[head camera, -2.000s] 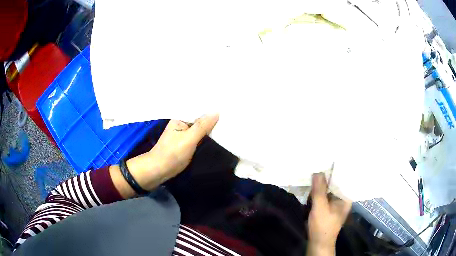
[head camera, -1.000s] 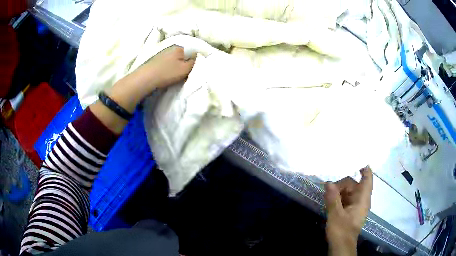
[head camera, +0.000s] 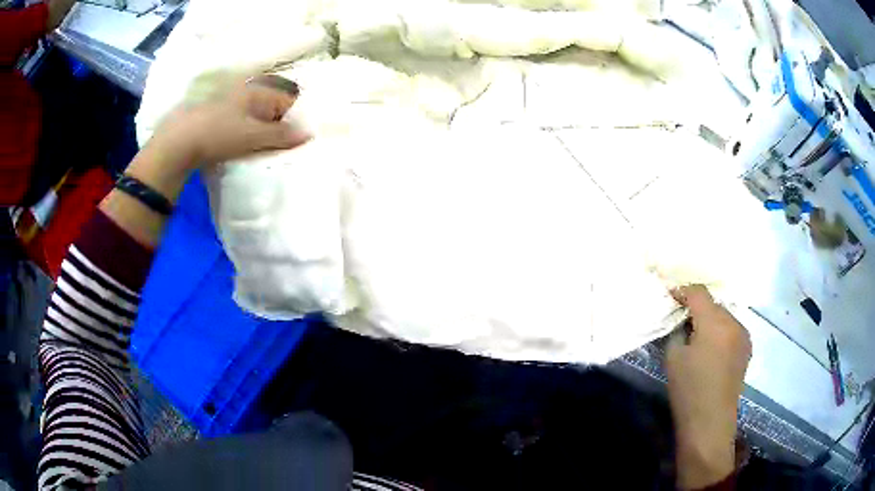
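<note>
A large cream-white padded garment (head camera: 480, 249) covers the table and hangs over its front edge; much of it is overexposed. My left hand (head camera: 235, 120), slightly blurred, is on the garment at the upper left, its thumb and fingers close together; whether they pinch cloth is unclear. Below it hangs a puffy white section. My right hand (head camera: 708, 336) pinches the garment's lower right edge between thumb and fingers. Thin stitched lines run across the panel.
A white-and-blue sewing machine (head camera: 811, 144) stands at right, with a pen-like tool (head camera: 836, 369) on the table. A measuring tape edges the table (head camera: 787, 427). A blue bin (head camera: 206, 336) is below left. Another person's red sleeve (head camera: 21, 29) shows at upper left.
The garment panel, folded up at the left a second ago, now lies spread wider. My left hand has moved left. My right hand, loosely open before, has moved right and taken the edge.
</note>
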